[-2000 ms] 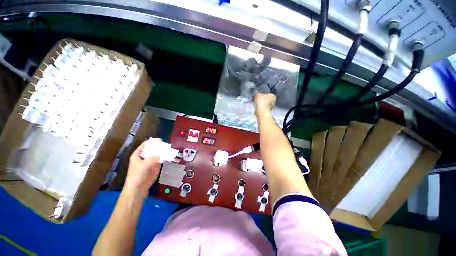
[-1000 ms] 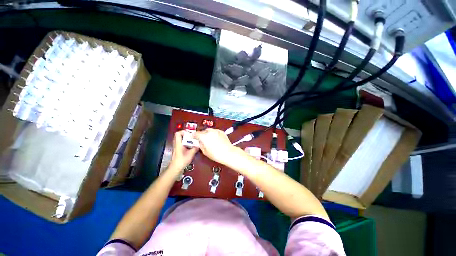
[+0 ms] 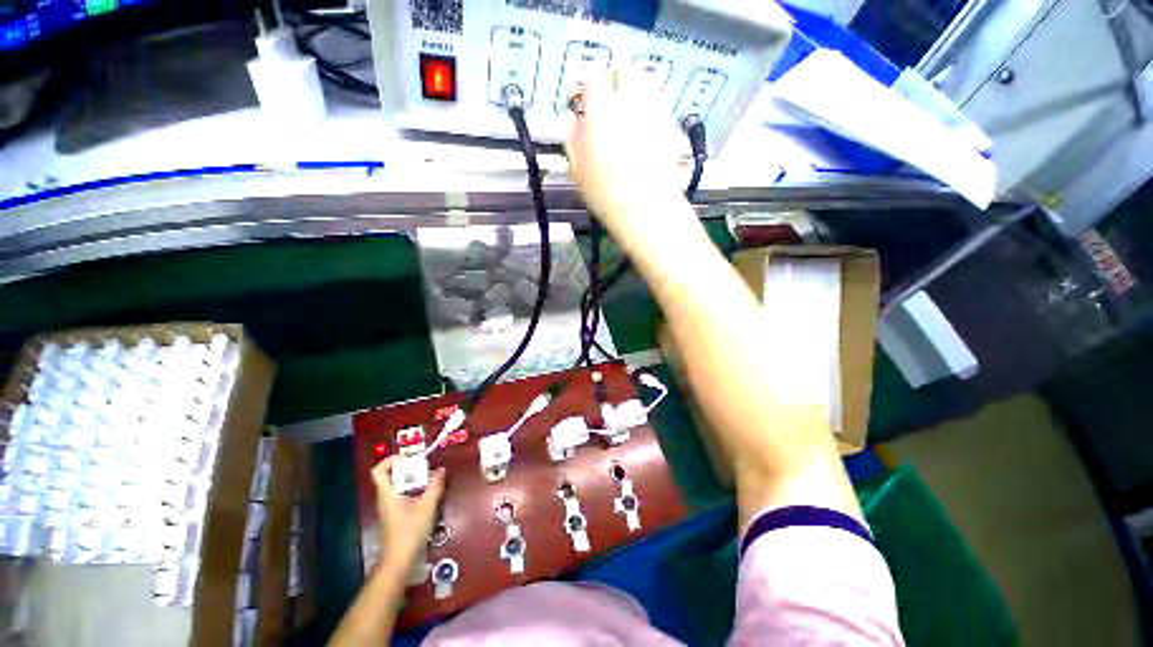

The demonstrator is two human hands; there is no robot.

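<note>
The dark-red test fixture [image 3: 474,506] lies in front of me with white chargers at its sockets. My left hand [image 3: 407,506] is around the leftmost white charger [image 3: 411,473] on the fixture, fingers on both its sides; a white USB lead [image 3: 446,432] reaches it. My right hand [image 3: 607,108] is stretched out to the front of the white tester [image 3: 474,57], at its cable connectors; its fingers are blurred and what they touch cannot be told. The grey pile [image 3: 481,284] lies on a shiny sheet behind the fixture.
A carton of white chargers [image 3: 114,442] stands at the left. Brown cartons with white lining [image 3: 857,341] are at the right, beside a green crate [image 3: 936,556]. Black cables [image 3: 541,215] hang from the tester. A metal-edged shelf [image 3: 316,215] crosses the back. White papers lie on it.
My right hand has left the grey pile, worked at the left charger and now reaches up to the tester. My left hand has brought a charger onto the leftmost socket. The view has shifted.
</note>
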